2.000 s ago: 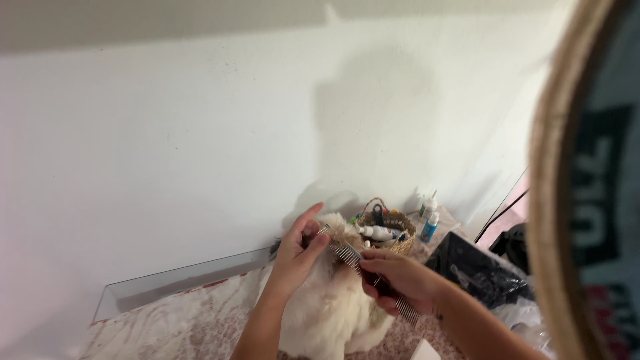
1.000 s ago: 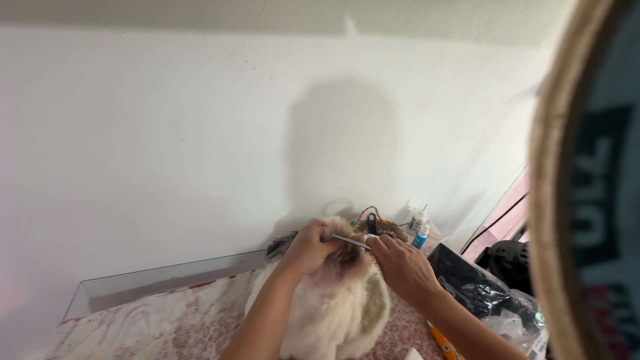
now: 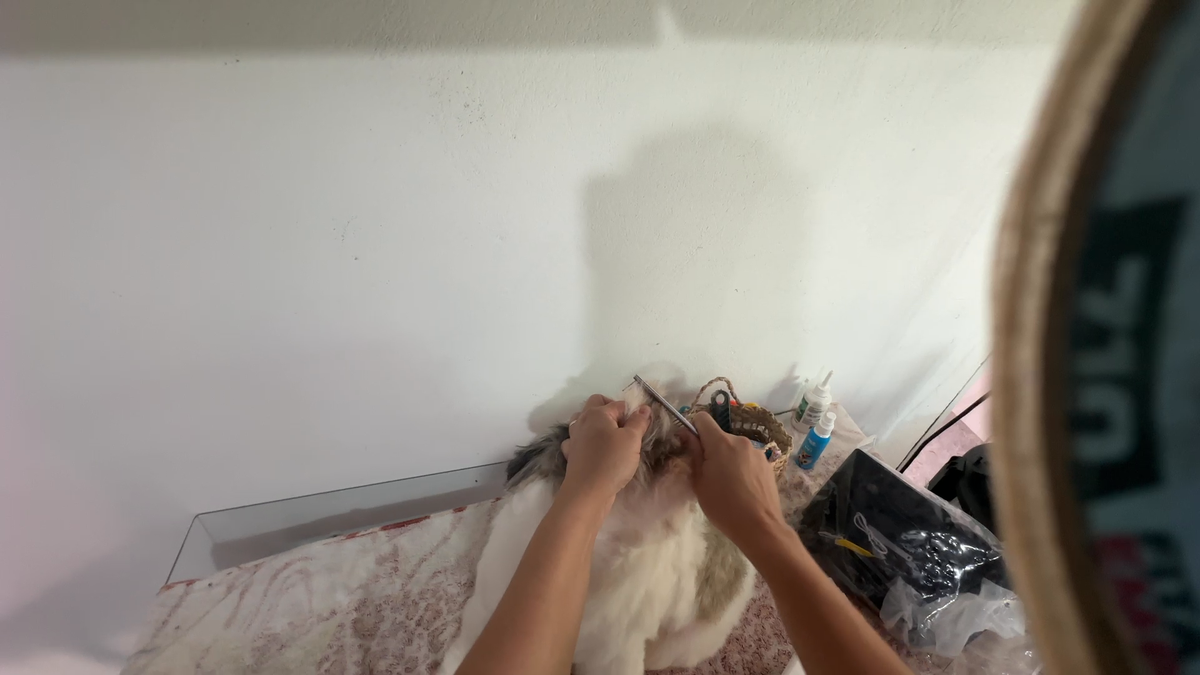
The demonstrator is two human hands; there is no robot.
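Note:
A fluffy animal with white, grey and tan fur [image 3: 623, 581] sits on a patterned cloth [image 3: 375, 600], its back toward me. My left hand [image 3: 605, 441] grips fur at the left of its head, with thumb and fingers pinched together. My right hand [image 3: 736, 469] is closed around one end of a thin metal comb [image 3: 664, 403], seen nearly edge-on, whose far end points up and left over the fur on top of the head. The animal's face is hidden from view.
Behind my right hand stands a wicker basket [image 3: 764, 427] of small items. Beside it are a blue spray bottle [image 3: 816, 442] and a white bottle [image 3: 812, 403]. A black plastic-wrapped package [image 3: 881, 525] lies at right. A wood-rimmed round object [image 3: 1031, 281] fills the right edge, before a white wall.
The comb, low across the head one second ago, now points up and left above it. My left hand has shifted on the head fur. Two seconds ago its fingers were more spread.

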